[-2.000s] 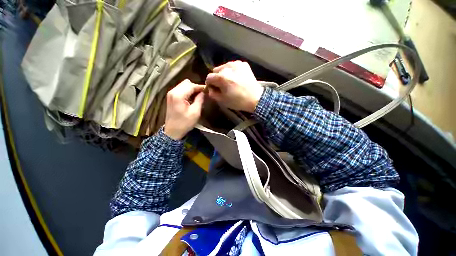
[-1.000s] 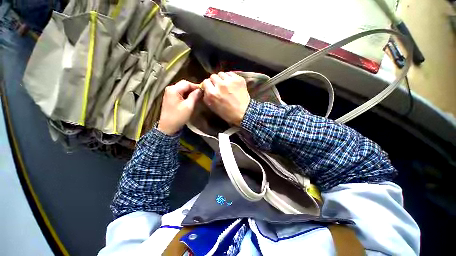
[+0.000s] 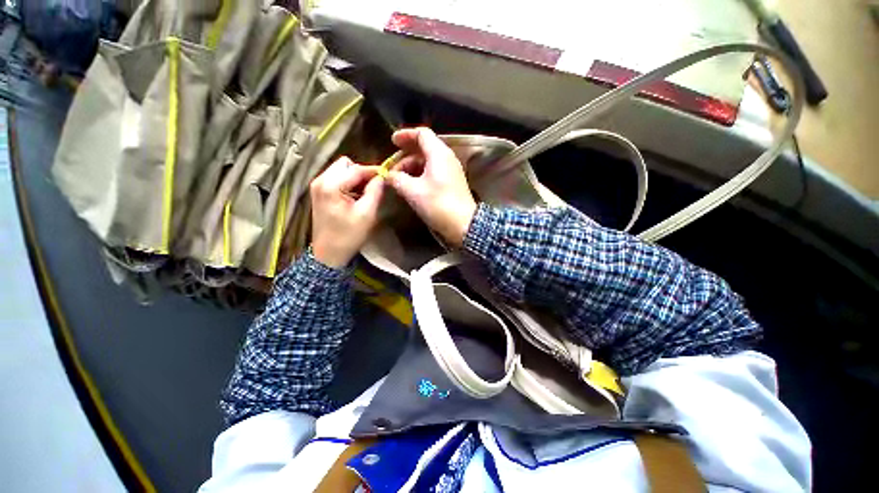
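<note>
A beige-grey tote bag [image 3: 386,248] lies open-topped across my lap, its brown inside partly showing. A small yellow trim end [image 3: 387,167] is at the far end of its top edge. My left hand [image 3: 341,209] pinches this trim end between thumb and finger. My right hand [image 3: 435,189] pinches it from the other side, fingertips almost touching the left ones. Pale bag handles [image 3: 439,339] loop over the opening and out to the right. Another yellow bit [image 3: 604,376] shows at the near end of the bag, beside my right sleeve.
Bags with yellow piping [image 3: 125,144] are heaped at left. A pale worktable [image 3: 665,34] at the top bears red strips [image 3: 472,39], a hammer [image 3: 796,60] and a small dark tool [image 3: 770,85]. The dark floor [image 3: 145,366] has yellow lines.
Both hands have stayed at the bag's far end. The right fingers have lifted and spread a little, so more yellow trim shows. The handle over the opening has shifted left.
</note>
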